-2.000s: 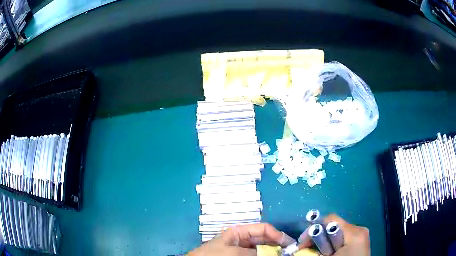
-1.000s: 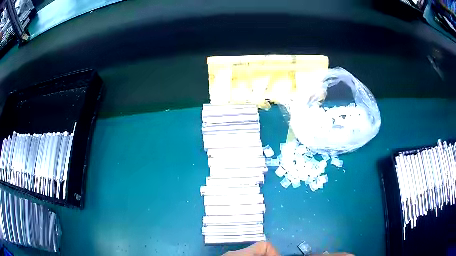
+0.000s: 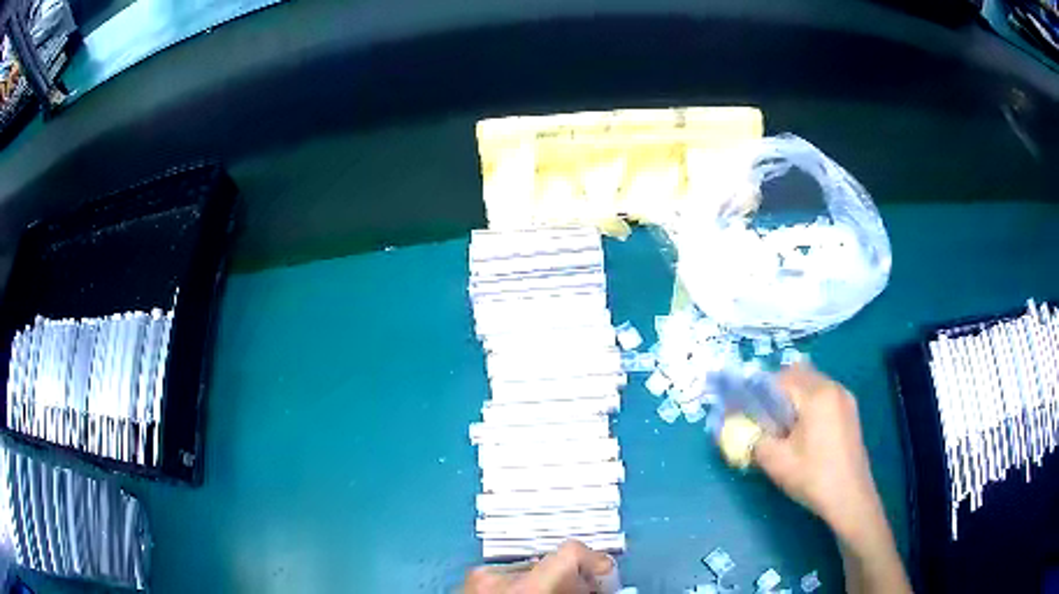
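Observation:
My right hand is over the right lower edge of the heap of small translucent inserts. It holds blurred greyish metal tubes, and a pale yellow finger cot shows on a fingertip. My left hand is at the bottom edge, partly cut off, by the lower end of the stacked tubes. Its fingers are bent, and a small pale piece shows at their tips; I cannot tell what it is. Several loose inserts lie at the bottom, right of my left hand.
An open clear bag of inserts stands behind the heap, beside a yellow block. A left black tray and a right black tray hold rows of tubes. A clear bag of tubes lies at the lower left.
My right hand has moved up from the bottom edge to the heap with tubes in it. My left hand shows more and is further left. Loose inserts now show at the bottom.

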